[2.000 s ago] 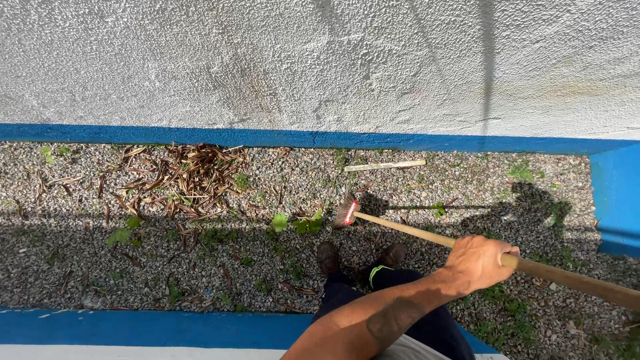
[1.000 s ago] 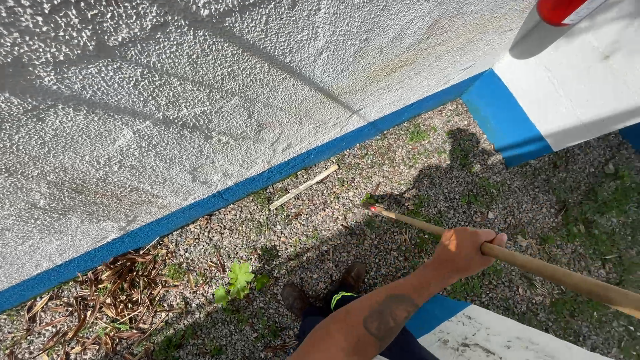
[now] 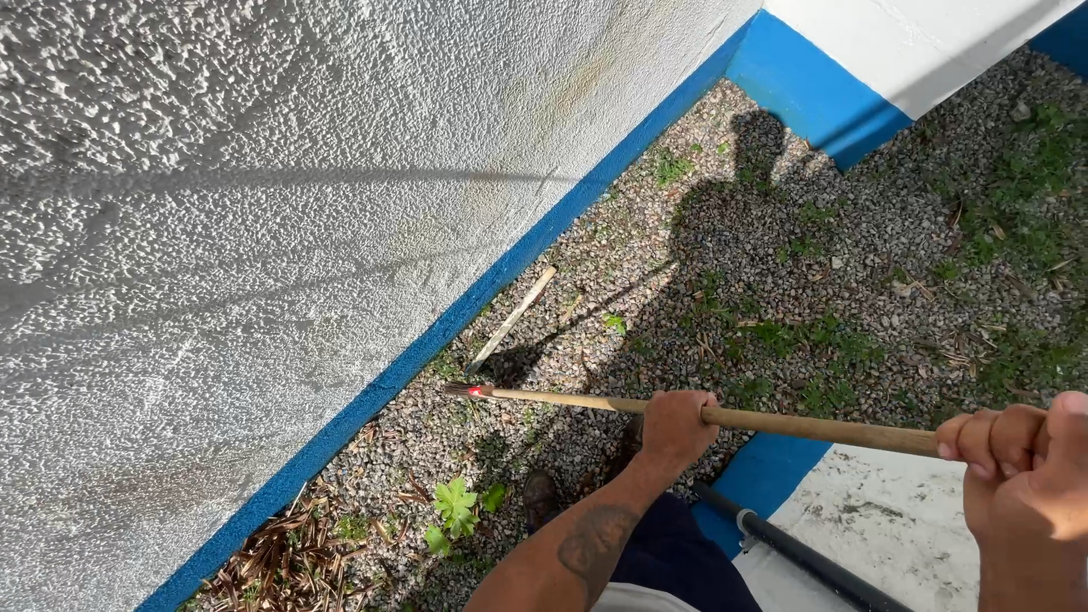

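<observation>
A long wooden broom handle (image 3: 799, 425) runs across the view from right to left, down to a small broom head (image 3: 468, 391) with dark bristles and a red part, near the gravel. My left hand (image 3: 678, 429) is closed round the middle of the handle. At the right edge my right hand (image 3: 1016, 459) grips the upper part of the handle; its thumb points up. Just beyond the broom head a pale wooden stick (image 3: 512, 320) lies on the gravel, near the foot of the wall. The handle's far end is hidden by my right hand.
A rough white wall (image 3: 340, 212) with a blue base band (image 3: 459, 319) runs diagonally on the left. Dry leaves (image 3: 285, 557) lie piled at lower left beside a green plant (image 3: 456, 507). A black pipe (image 3: 799, 552) and a low white wall (image 3: 875, 518) are at lower right. Weeds dot the gravel.
My right hand has come into view on the handle. The broom head now lies close to the pale stick's near end. The view has turned and shifted to the right.
</observation>
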